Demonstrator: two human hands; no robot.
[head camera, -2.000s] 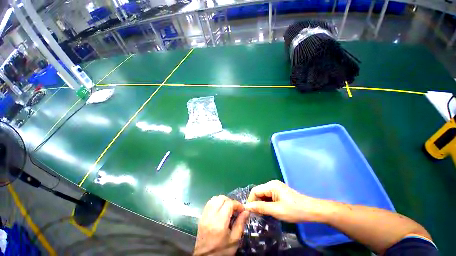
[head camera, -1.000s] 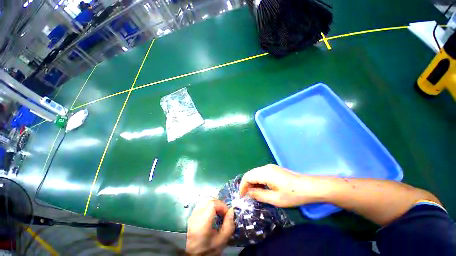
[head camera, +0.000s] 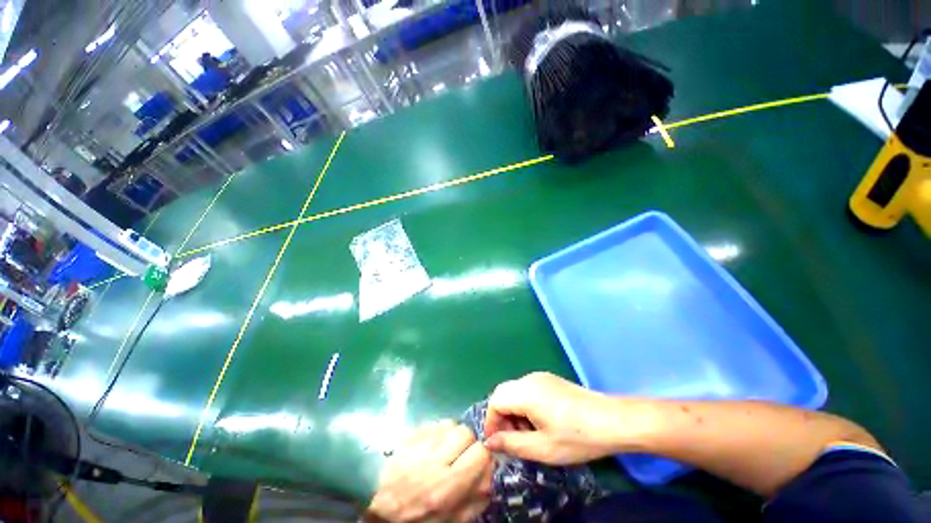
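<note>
A clear poly bag [head camera: 536,482] full of small black-and-white parts lies at the near edge of the green bench. My left hand [head camera: 437,472] has its fingers closed on the gathered top of the bag. My right hand [head camera: 546,417] pinches the same top from the right, close against the left hand. The fingers hide the bag's mouth. The blue tray [head camera: 664,317] stands beside the bag, with no parts seen in it; my right forearm crosses its near end.
A flat clear bag with a white label [head camera: 390,271] and a thin white strip [head camera: 328,376] lie left of the tray. A black cable bundle [head camera: 592,92] is at the far side. A yellow heat gun [head camera: 890,182] and white paper [head camera: 866,104] are at right. A fan [head camera: 36,439] stands lower left.
The camera view has tilted and shifted. The left hand has closed in against the right at the bag's top, where a gap showed between them one second ago.
</note>
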